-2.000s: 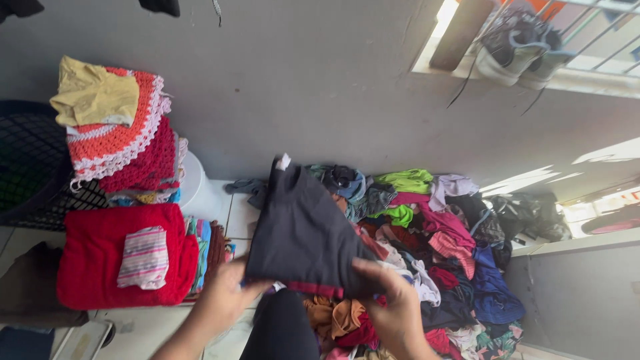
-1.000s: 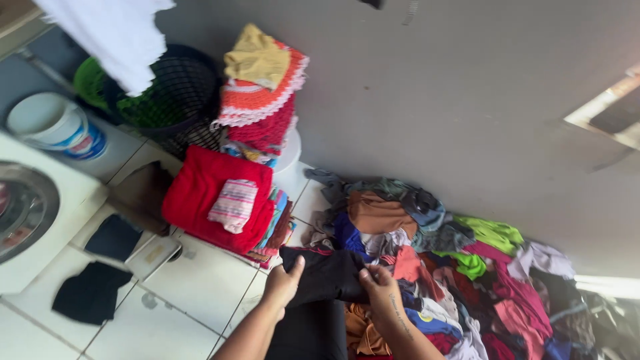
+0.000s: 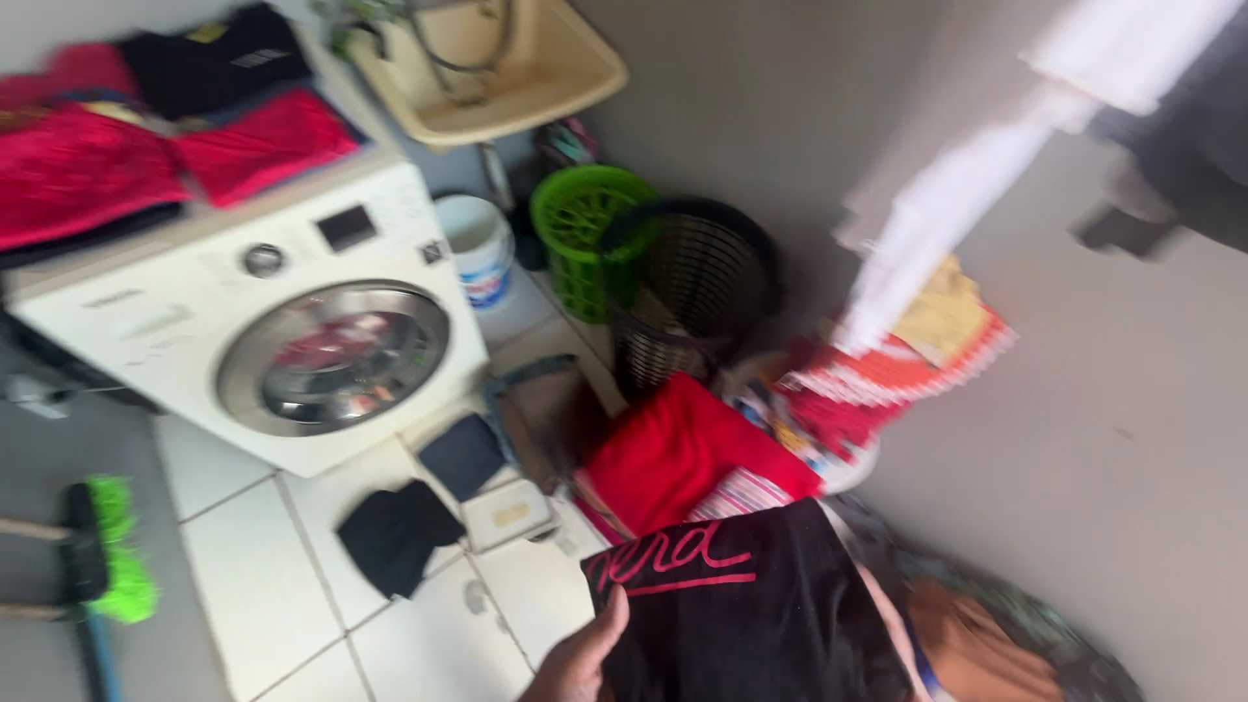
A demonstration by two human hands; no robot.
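Observation:
My left hand [image 3: 585, 648] grips the left edge of a folded black cloth garment [image 3: 741, 614] with red lettering, at the bottom centre. Of my right hand [image 3: 892, 624], only a blurred sliver shows along the garment's right edge; the cloth hides the rest. Just beyond the garment lie a folded red cloth [image 3: 673, 453] and a striped cloth [image 3: 741, 494]. Black folded cloth [image 3: 400, 536] and dark blue folded cloth [image 3: 463, 455] lie on the floor tiles to the left.
A front-loading washing machine [image 3: 244, 322] bears folded clothes [image 3: 253, 146]. Beside it stand a white bucket [image 3: 478, 249], a green basket [image 3: 575, 234] and a dark basket [image 3: 682, 283] under a sink [image 3: 507, 78]. White cloth [image 3: 936, 205] hangs at upper right; brushes [image 3: 107, 546] stand at left.
The view has swung left to the washing machine. The black garment, bunched between both hands one second ago, is now spread flatter with red lettering showing.

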